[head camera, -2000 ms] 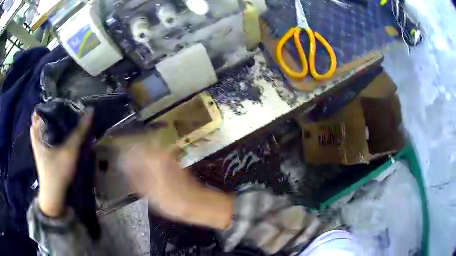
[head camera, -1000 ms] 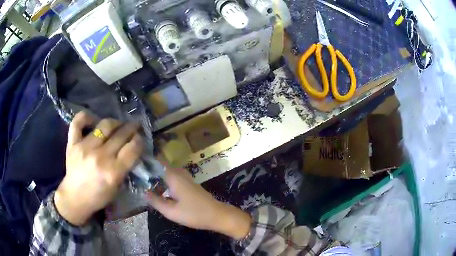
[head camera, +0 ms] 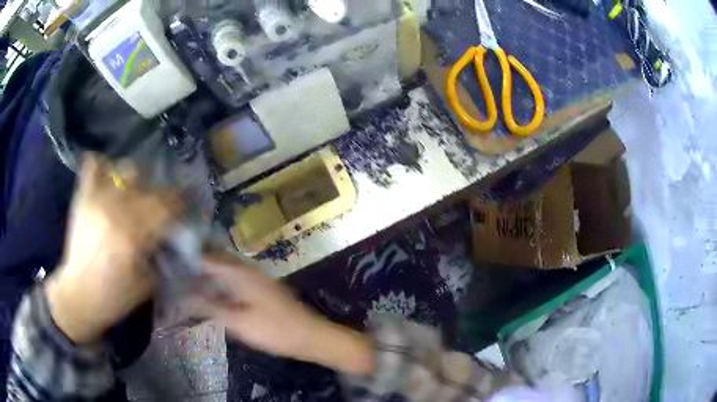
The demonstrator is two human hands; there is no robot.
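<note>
The dark navy garment [head camera: 31, 165] lies at the left of the overlock machine [head camera: 307, 47], and a grey part of it runs beside the machine's needle area. My left hand [head camera: 114, 243] is on the garment, blurred, with a ring on one finger. My right hand [head camera: 251, 302] is below and right of it, also blurred. A greyish fold of the cloth [head camera: 181, 255] is between both hands, held by their fingers. The fingertips are partly hidden by blur and cloth.
A cream recessed tray [head camera: 346, 184] is in the table edge, with dark lint [head camera: 389, 149] beside it. Orange-handled scissors [head camera: 537, 98] lie on the patterned blue mat [head camera: 574, 55]. A cardboard box [head camera: 519, 232] and a green crate [head camera: 648, 314] stand below at the right.
Two seconds ago my hands were apart; they then came together on the cloth. Since one second ago both hands have shifted slightly left, and the view has moved a little.
</note>
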